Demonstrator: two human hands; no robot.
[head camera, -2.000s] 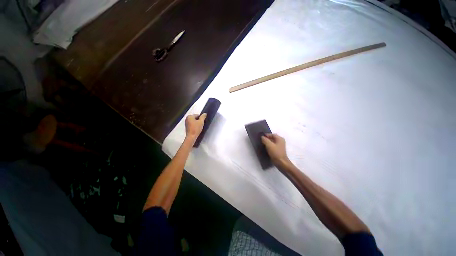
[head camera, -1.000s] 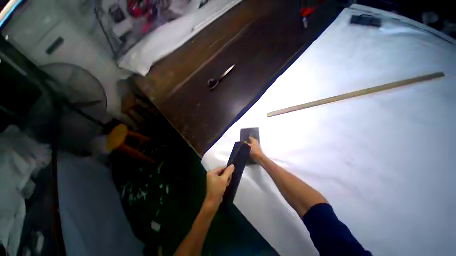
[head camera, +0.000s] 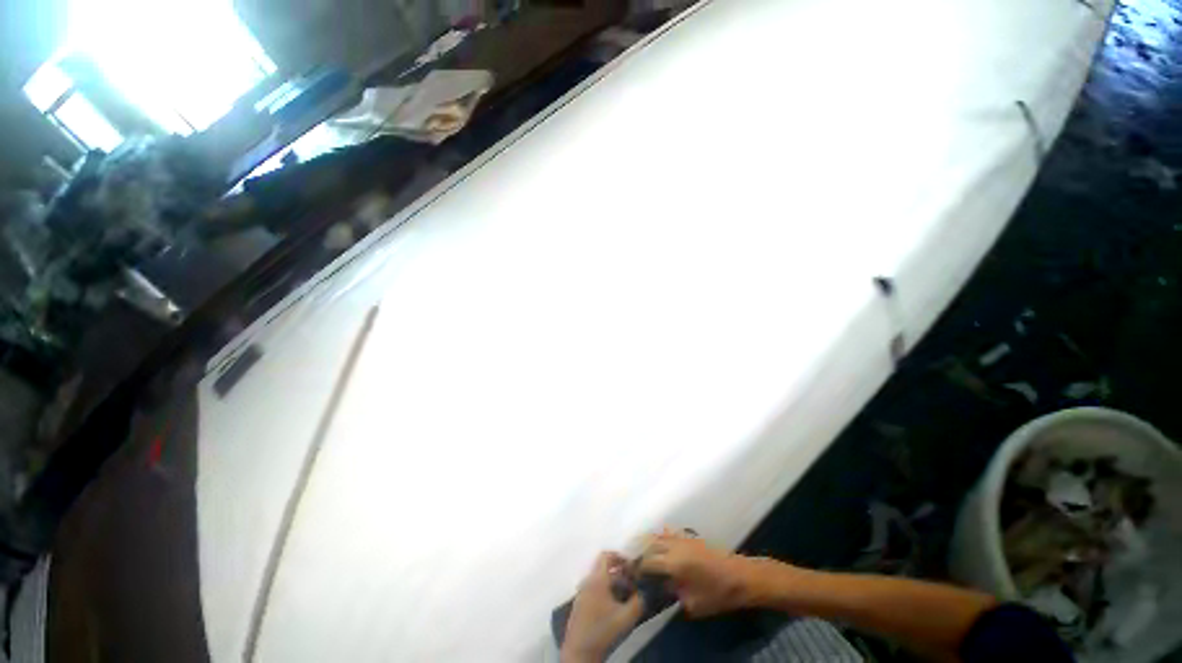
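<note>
My left hand (head camera: 602, 614) and my right hand (head camera: 696, 574) are close together at the near edge of the white fabric lay (head camera: 544, 337). Their fingers are closed at a dark cloth weight (head camera: 656, 604), which shows below and between them. Small details between the fingertips are blurred. The left hand is partly cut off by the bottom edge. A long thin wooden stick (head camera: 311, 469) lies on the lay at the left. Another dark weight (head camera: 239, 372) lies near the lay's far left corner.
A white round bucket (head camera: 981, 505) of scraps stands on the littered dark floor at the lower right. Small dark pieces (head camera: 885, 285) sit along the lay's right edge. A brown tabletop (head camera: 149, 544) shows at the left, and pale cloth (head camera: 434, 106) lies beyond the lay.
The view has swung right along the lay. The hands, earlier apart and each on a dark weight, are now together at the near edge. The scissors are out of view; the bucket has come into view.
</note>
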